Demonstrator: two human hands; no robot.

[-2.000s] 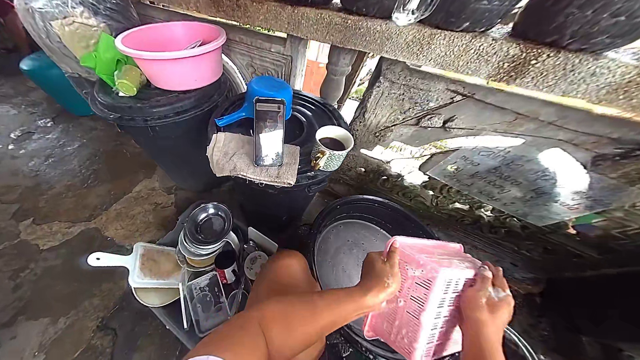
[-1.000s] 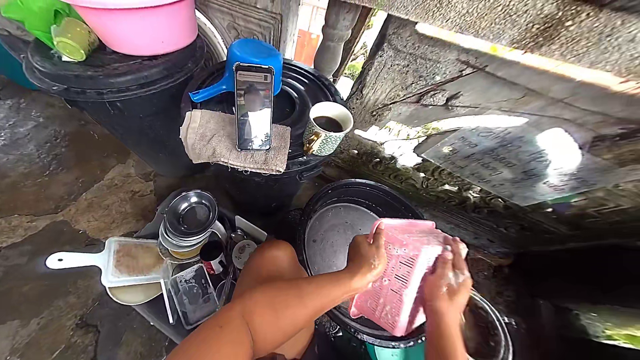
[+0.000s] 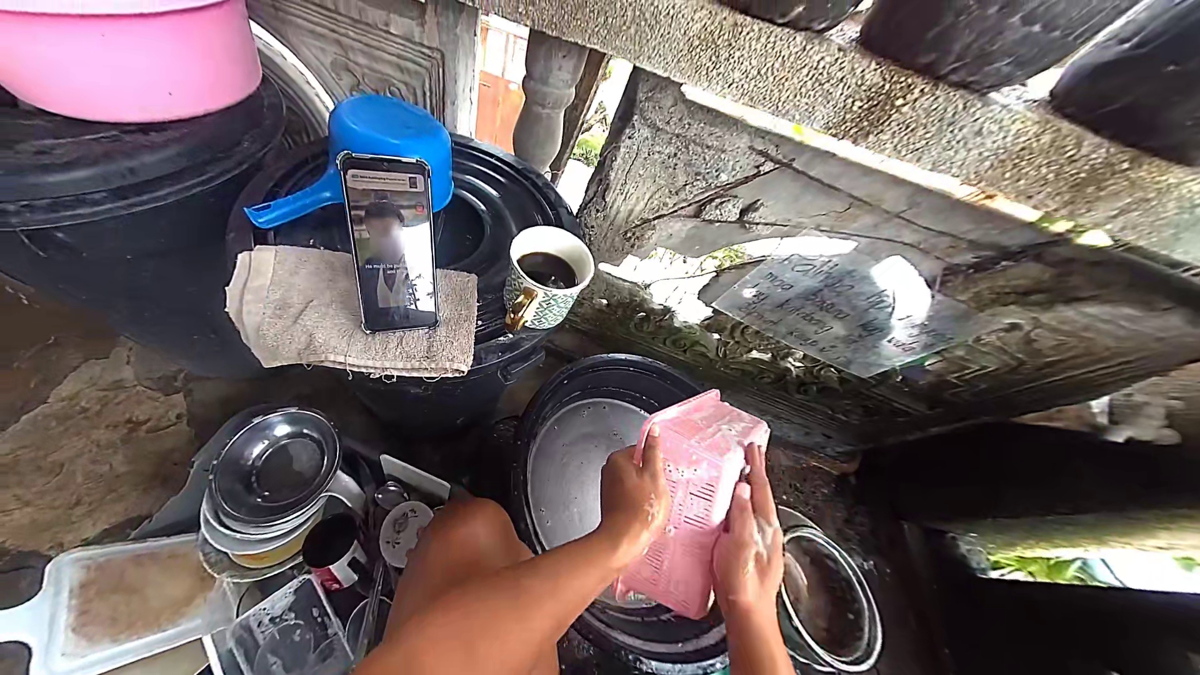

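A pink slotted plastic basket (image 3: 689, 502), wet with suds, is tilted over a black basin (image 3: 619, 370). My left hand (image 3: 636, 497) grips its left rim, thumb pointing up. Against the basket's right side lies my right hand (image 3: 750, 539), fingers extended; whether it holds anything small is hidden. Greyish soapy water (image 3: 577, 469) shows in the basin, left of the basket. A clear round lid or bowl (image 3: 830, 595) stands to the right of my right hand.
Stacked plates (image 3: 275, 464), a white-handled board or tray (image 3: 141, 595), a clear container (image 3: 291, 633) and a cup (image 3: 335, 551) are at lower left. Beyond, a phone (image 3: 392, 244), folded cloth (image 3: 291, 309), blue dipper (image 3: 389, 131) and coffee mug (image 3: 550, 277) sit on a black lidded bin (image 3: 506, 178).
The pink basket has been turned in my hands. My right hand has gone from the basket's upper right edge to flat along its side. The view has moved closer.
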